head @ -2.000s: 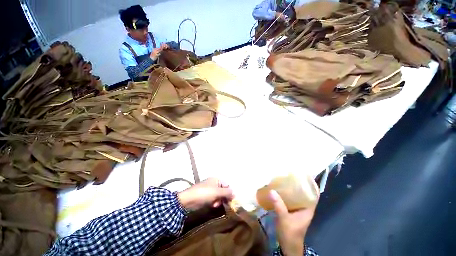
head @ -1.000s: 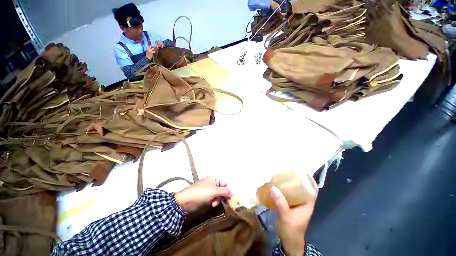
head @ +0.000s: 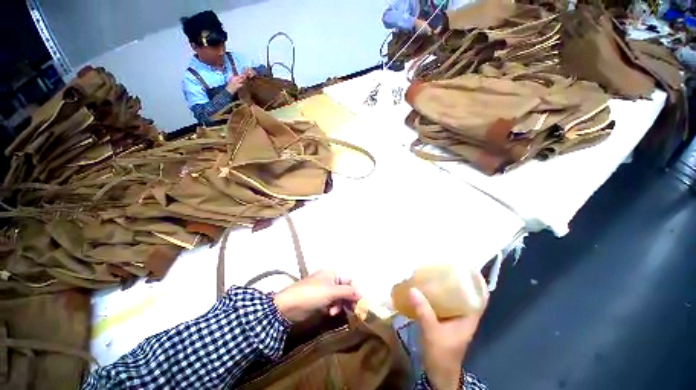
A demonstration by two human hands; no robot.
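Note:
A brown tote bag [head: 343, 354] lies at the near table edge, its thin zipper line running along the top. My left hand [head: 319, 297] pinches the bag's top corner in its fingertips, beside a small yellowish zipper end [head: 362, 308]. My right hand [head: 443, 331] holds a translucent glue bottle [head: 446, 292] with amber contents, tilted with its pale tip pointing left to the zipper end. Whether the tip touches it cannot be told. The bag's brown strap [head: 296, 240] stands up behind my left hand.
Heaped brown bags [head: 175, 187] cover the table's left side. Another stack [head: 511, 114] lies at the back right. The white-covered table [head: 397, 221] ends at the right above a dark floor [head: 588, 305]. A person [head: 210, 68] works across the table; another person's arms show at the top.
The view has shifted slightly. My left fingers have moved slightly at the bag corner. The bottle stays in my right hand in nearly the same place.

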